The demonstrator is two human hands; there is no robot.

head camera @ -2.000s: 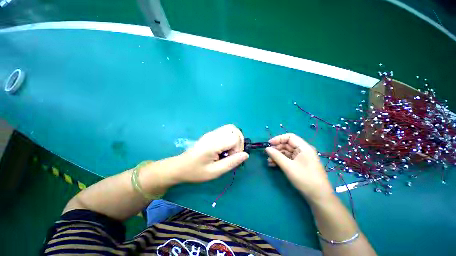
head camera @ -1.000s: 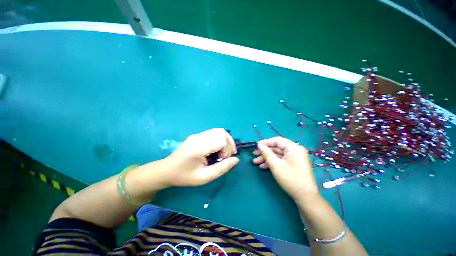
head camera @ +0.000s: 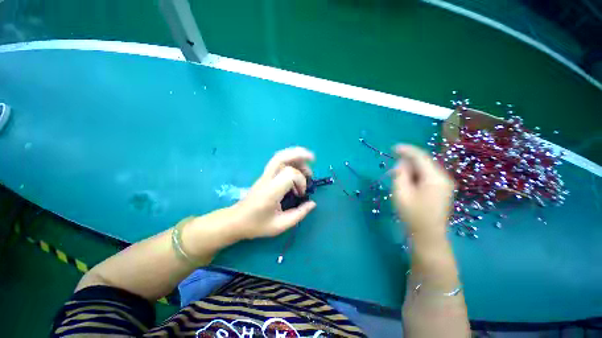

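My left hand (head camera: 274, 198) holds a black housing (head camera: 296, 197) near the middle of the bench. The housing's narrow stem (head camera: 322, 181) points right, out of the fingers. A thin dark lead with a pale tip (head camera: 280, 259) hangs from below the hand onto the bench. My right hand (head camera: 422, 188) is blurred, apart from the housing, at the left edge of the red wire lead pile (head camera: 498, 158). Its fingers look curled; whether they hold a lead cannot be told. Some loose leads (head camera: 374, 146) lie between the hands.
A brown carton (head camera: 452, 127) stands mostly buried under the leads. A white rail (head camera: 297, 79) runs along the bench's far side, with a grey post (head camera: 183, 33) on it and the green belt (head camera: 330, 39) beyond. A white ring (head camera: 4, 115) is cut off at the left edge.
My right hand has left the housing's stem and moved right to the lead pile. My left hand still holds the housing, its fingers raised and more spread.
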